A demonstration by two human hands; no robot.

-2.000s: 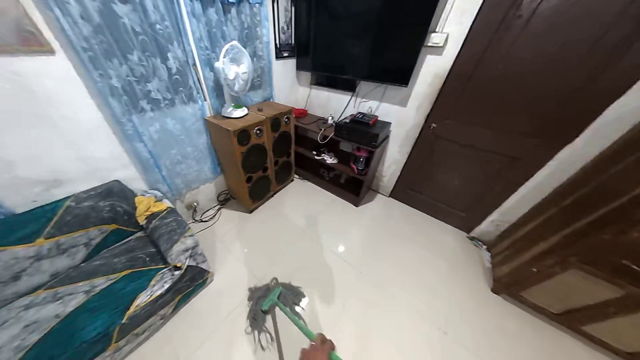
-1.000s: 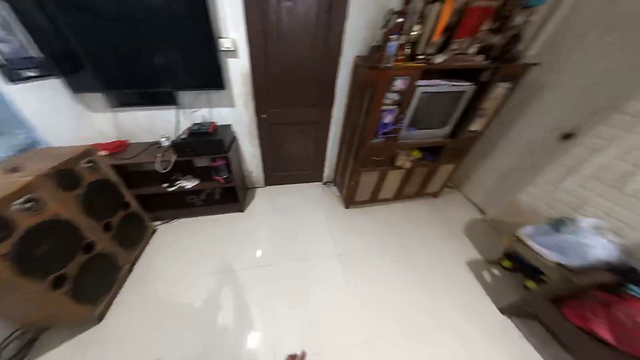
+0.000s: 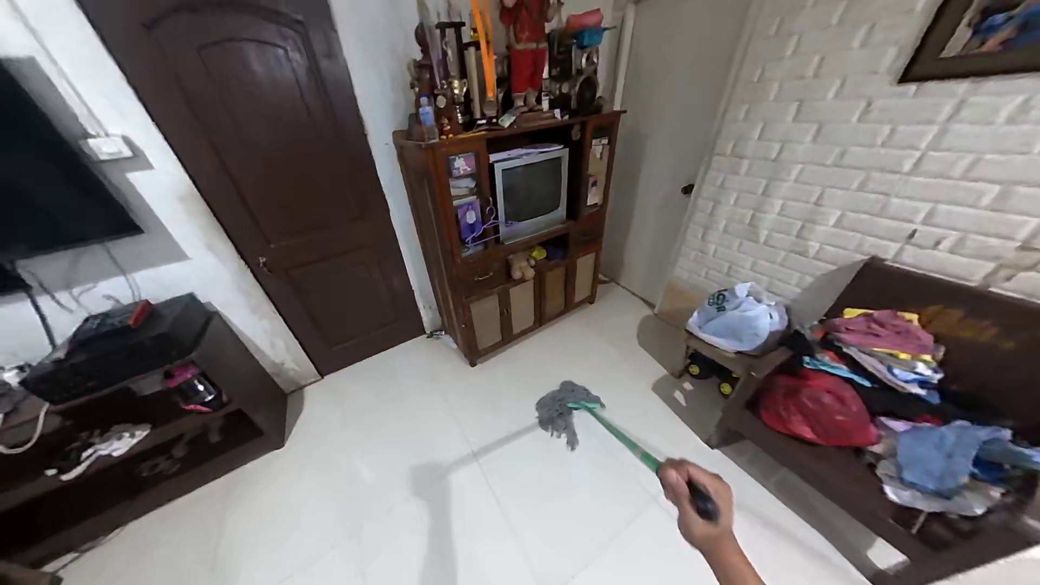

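Observation:
My right hand (image 3: 700, 504) is closed around the green handle of a string mop (image 3: 626, 443), near the handle's black end grip. From my fist the handle runs up and to the left to the mop's gray string head (image 3: 565, 409), which rests on the glossy white tile floor (image 3: 390, 479). The head lies between the wooden cabinet and the bench. My left hand is out of view.
A wooden cabinet (image 3: 479, 284) holds an old television. On the right, a dark wooden bench (image 3: 829, 496) bears piled clothes (image 3: 886, 341) and a plastic bag (image 3: 739, 317). A dark shelf (image 3: 244, 366) stands at left, beside a brown door (image 3: 284, 179).
The view has swung far to the right, from the sofa and speakers to the cabinet and bench. The mop, earlier on the floor before the speakers, is now on the floor near the bench.

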